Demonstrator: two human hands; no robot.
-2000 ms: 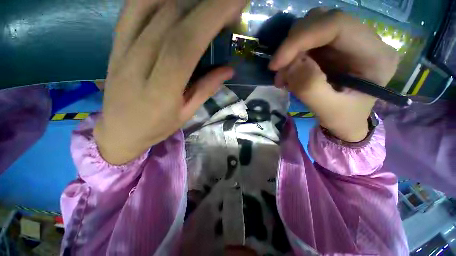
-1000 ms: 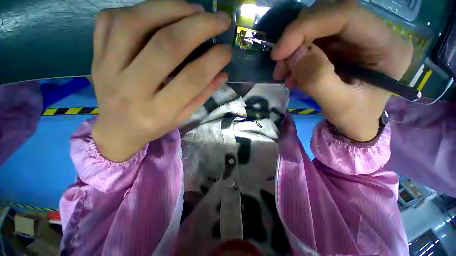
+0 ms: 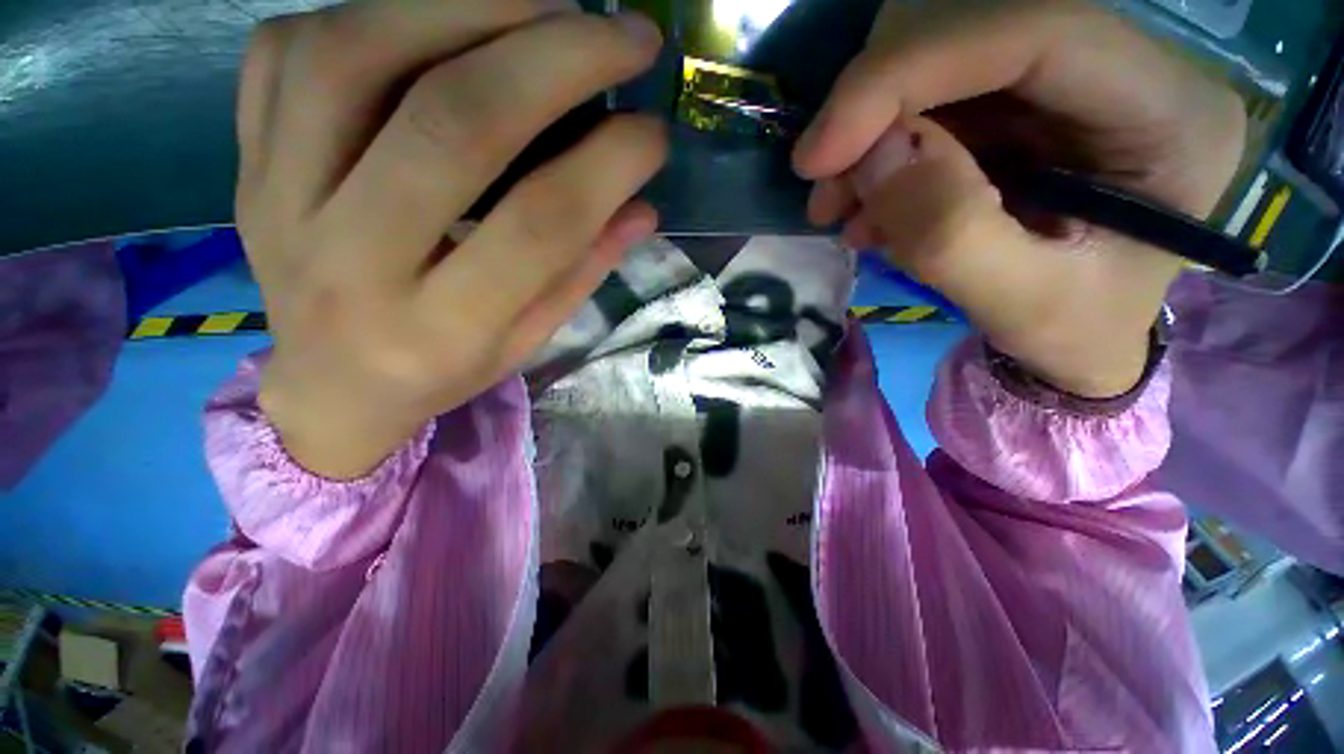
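Note:
A small gold circuit board (image 3: pixel 725 92) lies on the dark mat between my hands. My right hand (image 3: pixel 1017 177) is shut on the black tweezers (image 3: pixel 1142 218) like a pen; their thin shiny tips reach the board's right side. Whether the tips hold anything is too small to tell. My left hand (image 3: pixel 428 221) is bent, its fingertips at the left of the board. What lies under these fingertips is hidden, and I cannot tell whether they hold anything.
The dark green bench mat (image 3: pixel 118 125) spreads left. Yellow marking strips (image 3: pixel 1271 217), a white cord (image 3: pixel 1316 265) and a dark glossy pouch (image 3: pixel 1322 136) are at the right. A grey tray edge (image 3: pixel 1212 12) shows at top right. Pink sleeves of neighbouring people flank me.
My left hand has shifted left and its fingers have curled since the oldest frame. My right hand with the tweezers has moved slightly right. The board sits a little higher in view.

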